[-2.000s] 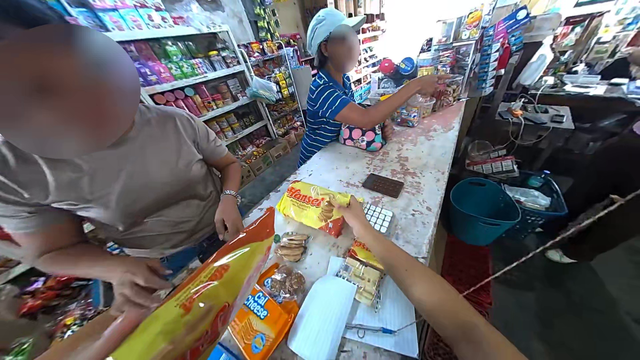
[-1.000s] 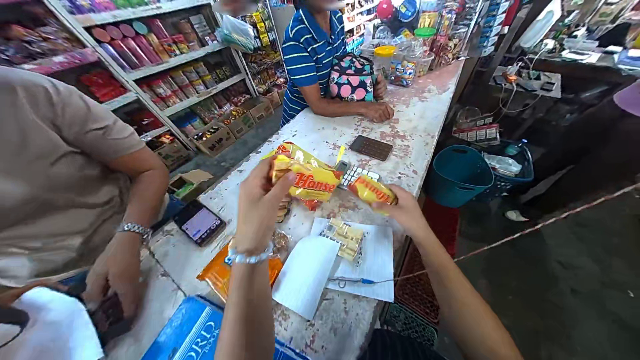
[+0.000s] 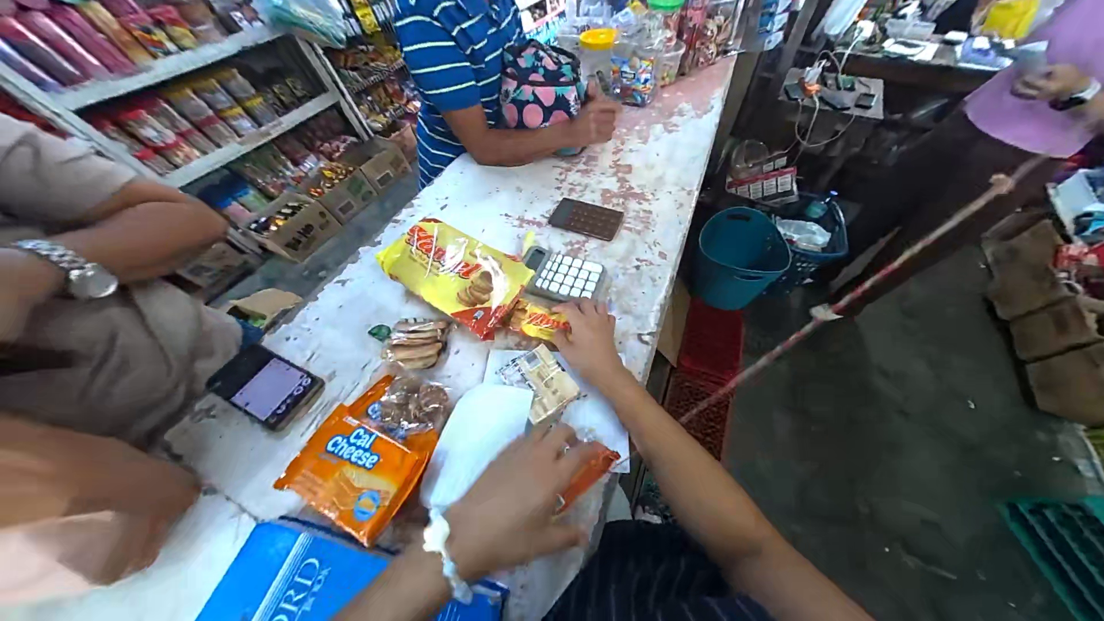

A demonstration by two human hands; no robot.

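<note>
My right hand [image 3: 592, 343] has its fingers on a small yellow biscuit packet [image 3: 536, 319], beside a large yellow Hansel biscuit pack [image 3: 457, 276]. My left hand [image 3: 517, 496], with a white bracelet at the wrist, is at a small red-orange packet [image 3: 588, 473]; its grip is unclear. Between the hands, folded banknotes [image 3: 548, 379] lie on paper [image 3: 604, 418] near a blank white sheet [image 3: 479, 440]. Left of these are an orange Cal Cheese pack [image 3: 354, 457], clear-wrapped round snacks [image 3: 414, 404] and wrapped biscuits [image 3: 416, 343]. A calculator [image 3: 567, 274] touches the large yellow pack.
A dark brown slab-like object [image 3: 586, 219], a phone [image 3: 266, 385] and a blue record book [image 3: 293, 573] lie on the worn counter [image 3: 638, 155]. One person stands left, another leans at the far side by a patterned bag [image 3: 542, 84]. A rope [image 3: 776, 341] crosses on the right.
The large yellow pack, held in my left hand a second ago, now lies on the counter. My left hand has moved nearer to me. The small yellow packet in my right hand is lower, by the calculator.
</note>
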